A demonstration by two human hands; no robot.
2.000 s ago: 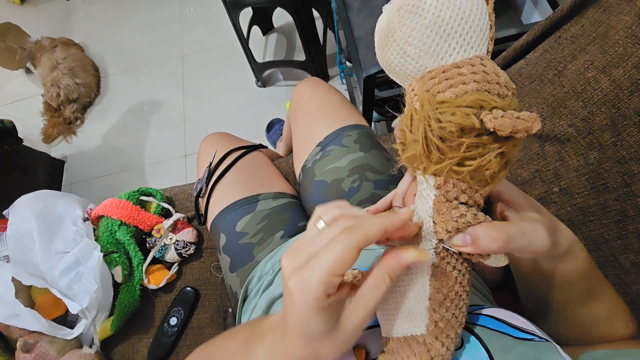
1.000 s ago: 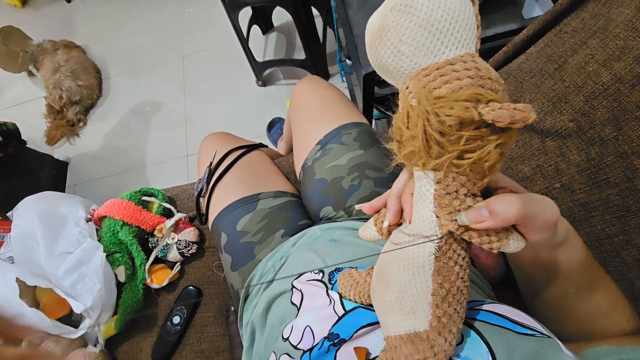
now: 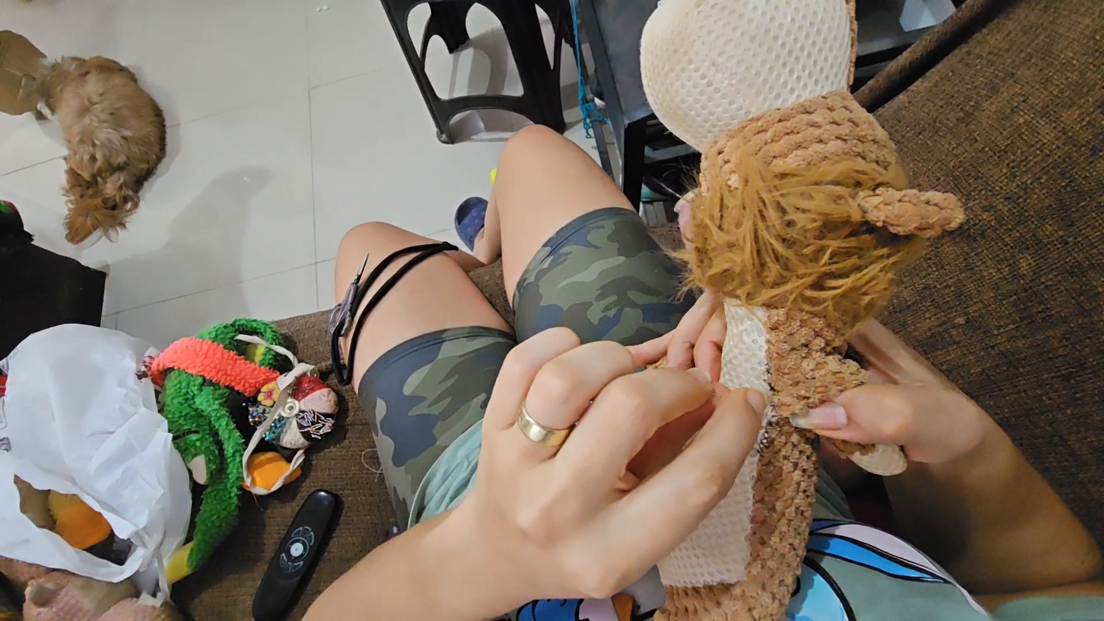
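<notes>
A crocheted doll or stuffed animal point(image 3: 789, 509), tan with a cream front panel, lies over my lap, its large cream muzzle or hat-like part at the top and shaggy golden-brown yarn hair below that. My right hand point(image 3: 914, 423) grips its body from the right, thumb on the tan side, other fingers behind and at the left edge. My left hand point(image 3: 595, 457), wearing a gold ring, reaches from the lower left, its bent fingertips against the doll near the seam between cream and tan. Whether a needle is between those fingertips is hidden.
On the brown sofa at left are a white plastic bag point(image 3: 86, 440), a green crocheted piece point(image 3: 207, 414), a pincushion point(image 3: 306, 405) and a black remote control point(image 3: 297, 552). Small scissors point(image 3: 347, 306) sit under black bands at my knee. A dog point(image 3: 108, 138) and black stool point(image 3: 496, 103) are beyond.
One second ago a thread stretched from the doll toward the lower left, where my left hand was a blur. That hand is now back at the doll. My right hand has kept its hold.
</notes>
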